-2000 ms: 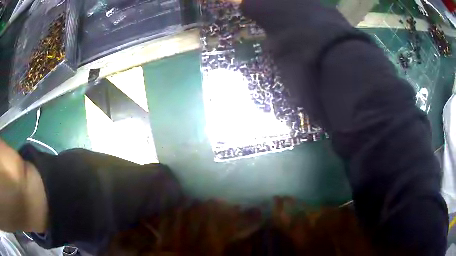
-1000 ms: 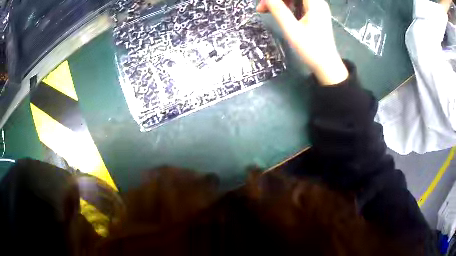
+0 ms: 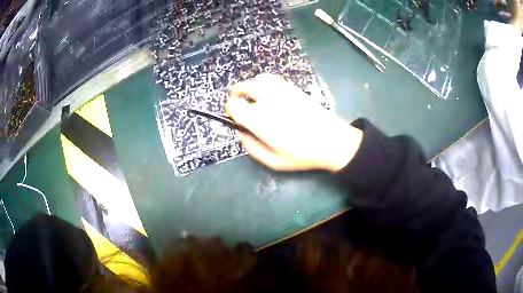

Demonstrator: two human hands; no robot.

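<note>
A clear tray (image 3: 179, 167) densely covered in small black and silvery pieces lies in front of me. My right hand (image 3: 284, 123) is over its lower right part, bright and slightly blurred. It holds slim dark tweezers (image 3: 211, 116) whose far end points left over the pieces. Whether the tip touches a piece cannot be told. My left hand is not in view; only a dark sleeve shows at the lower left.
Black and yellow hazard tape (image 3: 103, 166) is on the left of the green mat. White cord (image 3: 35, 187) lies far left. Thin silvery tweezers or a brush (image 3: 351, 39) lie beside a clear blister tray (image 3: 421, 43). A person's white sleeve (image 3: 502, 114) is at the right.
My right hand has moved from the tray's upper right down and left over the pieces, and the dark tweezers now show in it. My left hand, partly visible two seconds ago, is out of view.
</note>
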